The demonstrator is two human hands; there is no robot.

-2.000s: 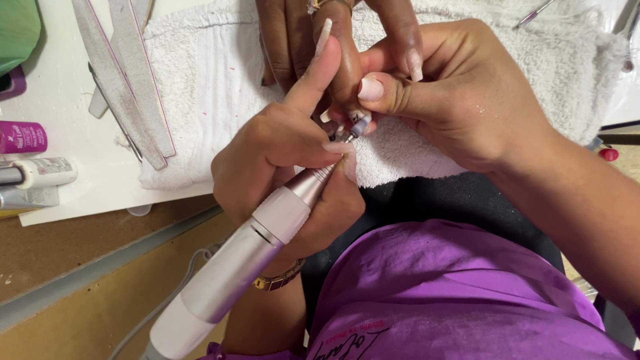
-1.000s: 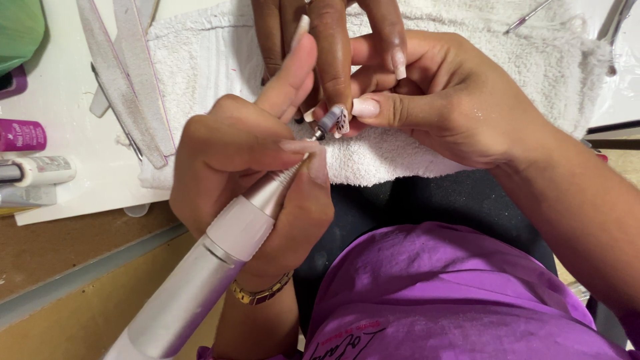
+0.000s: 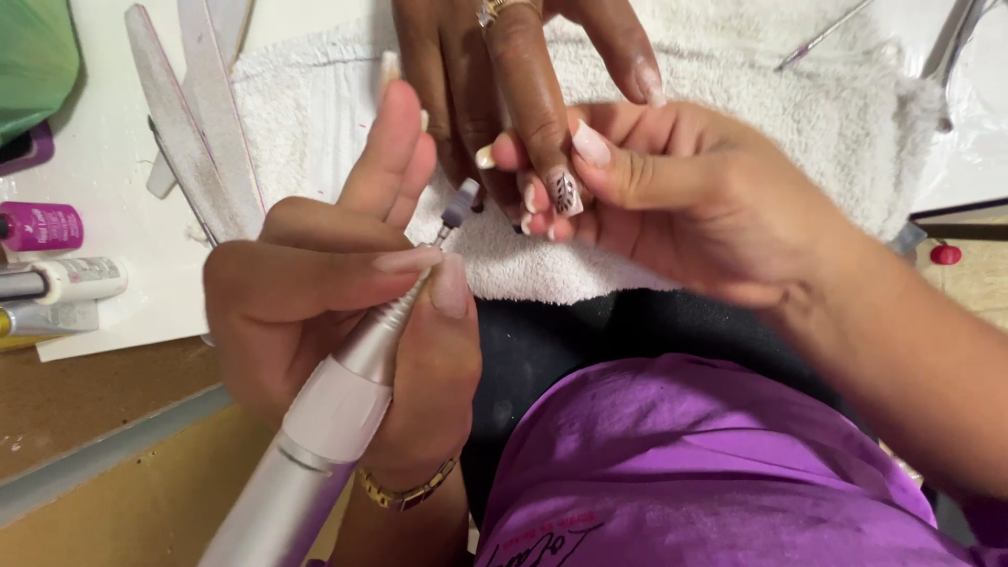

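Observation:
My left hand grips a silver and white electric nail drill between thumb and fingers. The drill's grey sanding bit points up and right, apart from any nail. My right hand holds one finger of another person's hand, with my thumb beside its tip. That finger's nail is pale with a dark leaf-like pattern. The other person's hand wears a gold ring with a clear stone and reaches in from the top, over a white towel.
Nail files lie left of the towel. Beyond them are a magenta bottle, a white bottle and a green bag. A thin metal tool rests at the towel's upper right, near a metal implement.
My left hand has drawn the drill away, so its bit, earlier at the held finger's nail, is now apart from it. My right hand still holds that finger.

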